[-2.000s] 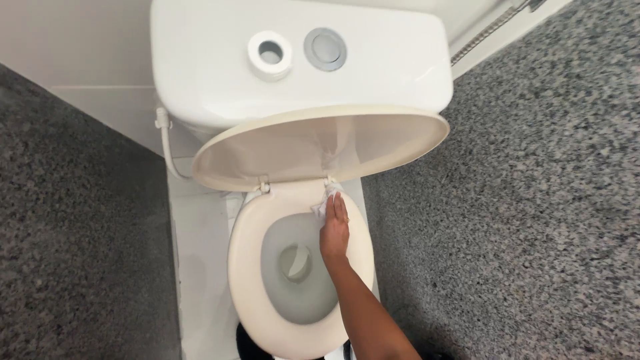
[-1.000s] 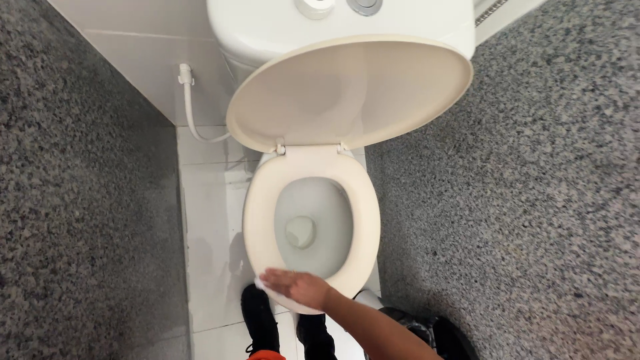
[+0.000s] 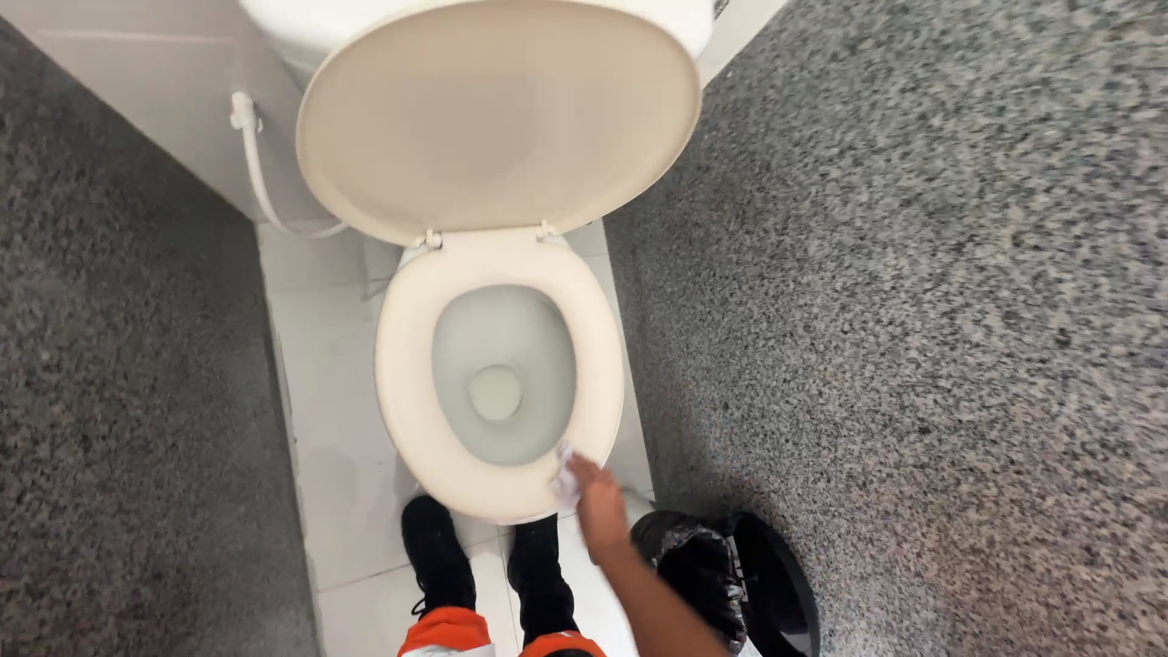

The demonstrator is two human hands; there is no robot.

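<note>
My right hand [image 3: 600,511] holds a crumpled piece of white paper or cloth [image 3: 565,478] against the front right part of the cream toilet seat [image 3: 406,365]. The seat lies down on the toilet bowl [image 3: 547,365], which has water at its bottom. Behind it the cream toilet lid [image 3: 497,119] stands raised, leaning toward the white cistern [image 3: 283,27]. My left hand is out of view.
A black bin [image 3: 671,557] with a black liner and its lid [image 3: 776,584] open stands at the lower right. Speckled granite partitions [image 3: 912,319] flank the toilet. A white hose [image 3: 260,182] hangs at left. My black shoes [image 3: 436,547] stand on white floor tiles [image 3: 351,456].
My right hand has gone from near the seat hinge to the front of the seat, then across to its front right. The view has shifted toward the floor.
</note>
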